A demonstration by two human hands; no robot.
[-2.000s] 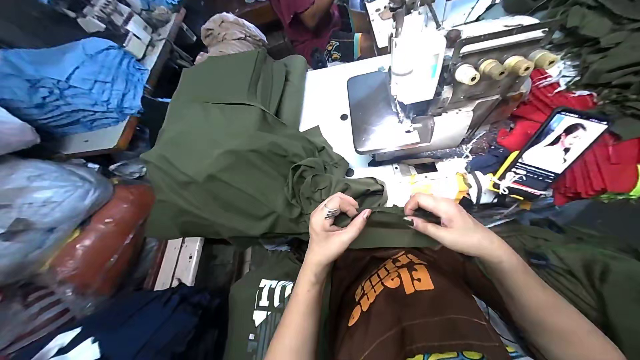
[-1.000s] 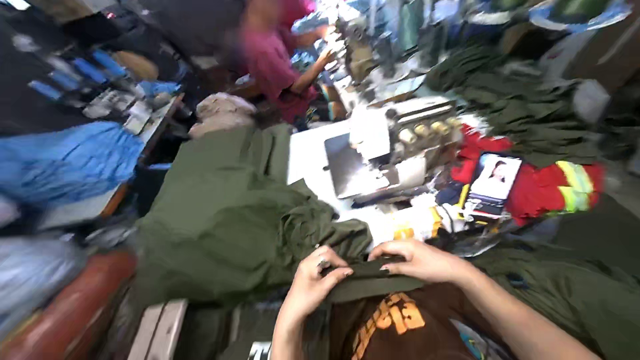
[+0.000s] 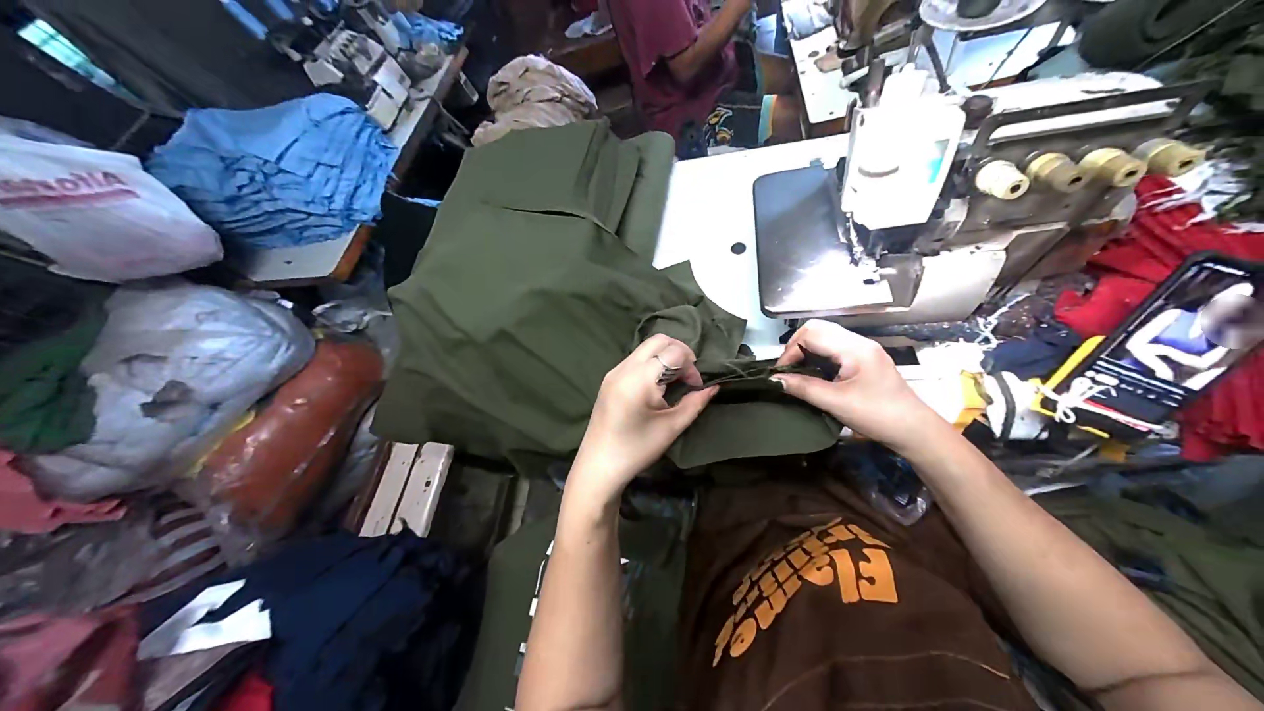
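Note:
Dark green fabric [image 3: 513, 296] lies over the left of the white machine table and reaches toward my lap. My left hand [image 3: 647, 405] wears a ring and pinches the fabric's edge between thumb and fingers. Just to its right, my right hand [image 3: 849, 380] pinches the same edge, so a short stretch of it runs between both hands. A loose flap of the fabric hangs below them. Behind my right hand stands an industrial sewing machine [image 3: 904, 168] with several cream tension knobs [image 3: 1057, 172] and a metal plate [image 3: 800, 242].
A phone [image 3: 1170, 341] with a lit screen leans at the right, near red fabric [image 3: 1096, 296]. Blue fabric [image 3: 276, 168] covers a table at the left. Plastic bags [image 3: 188, 365] and an orange-brown bundle [image 3: 296, 425] fill the left side. A person [image 3: 681, 59] is beyond the table.
The view swung up and came back down. Both hands have kept hold of the green fabric, and its flap now hangs wider below them.

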